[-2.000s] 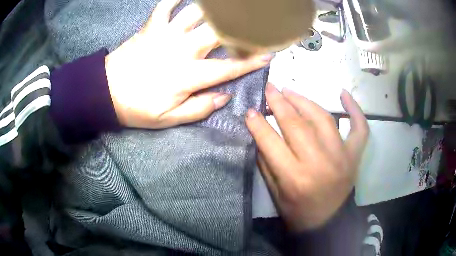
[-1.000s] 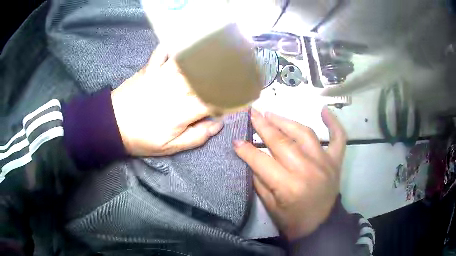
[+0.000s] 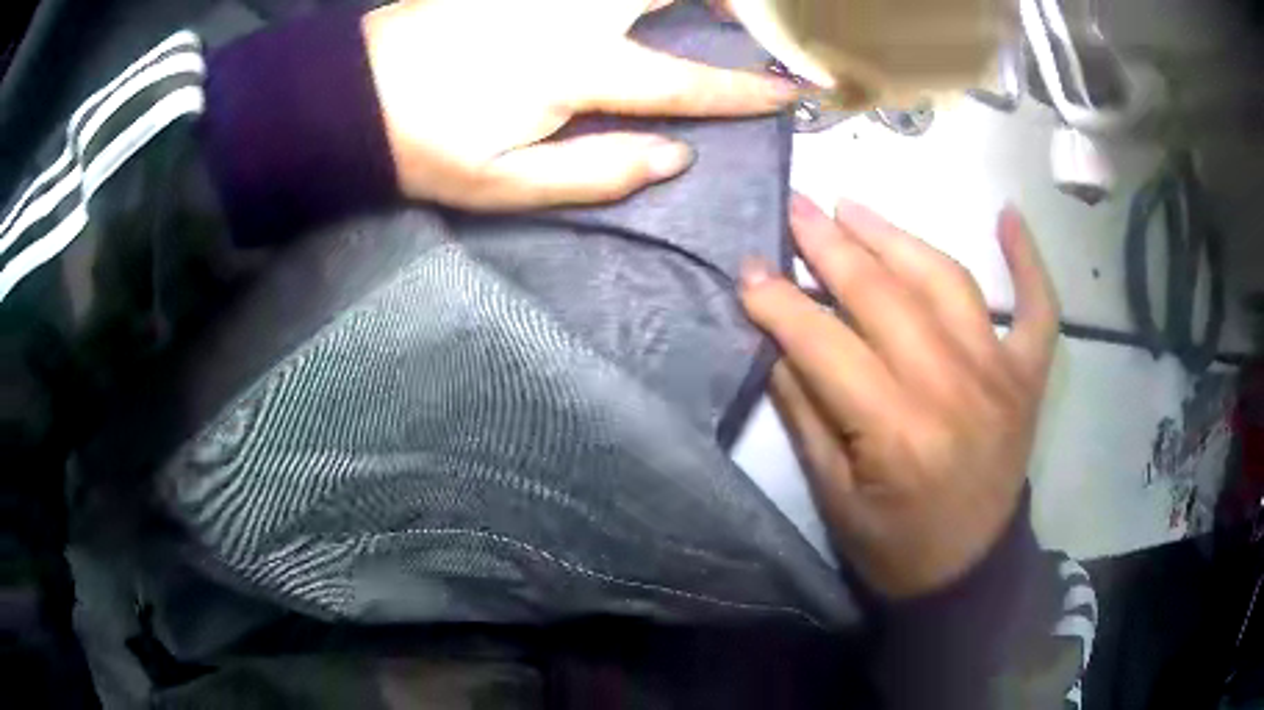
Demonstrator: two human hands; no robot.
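Observation:
A large grey fabric panel (image 3: 416, 416) covers the machine bed and hangs toward my lap, with a fold across its middle. A narrow dark edge binding (image 3: 786, 180) runs along its right side. My left hand (image 3: 541, 111) lies on the cloth, fingers spread and pointing right. My right hand (image 3: 915, 388) rests at the right edge, thumb and fingertips on the binding. A tan cardboard flap (image 3: 901, 42), blurred, hides the needle area. I cannot see the needle or presser foot.
Shears' green looped handles (image 3: 1175, 264) lie at the right on the white machine bed (image 3: 943, 174). A ribbed pale knob (image 3: 1080, 164) is at the upper right. A white table part (image 3: 1123, 430) with dark, worn patches lies below the shears.
The view has shifted, so both hands appear higher and further right. The lower cloth has folded into a broad diagonal flap, and the binding edge bends at my right hand.

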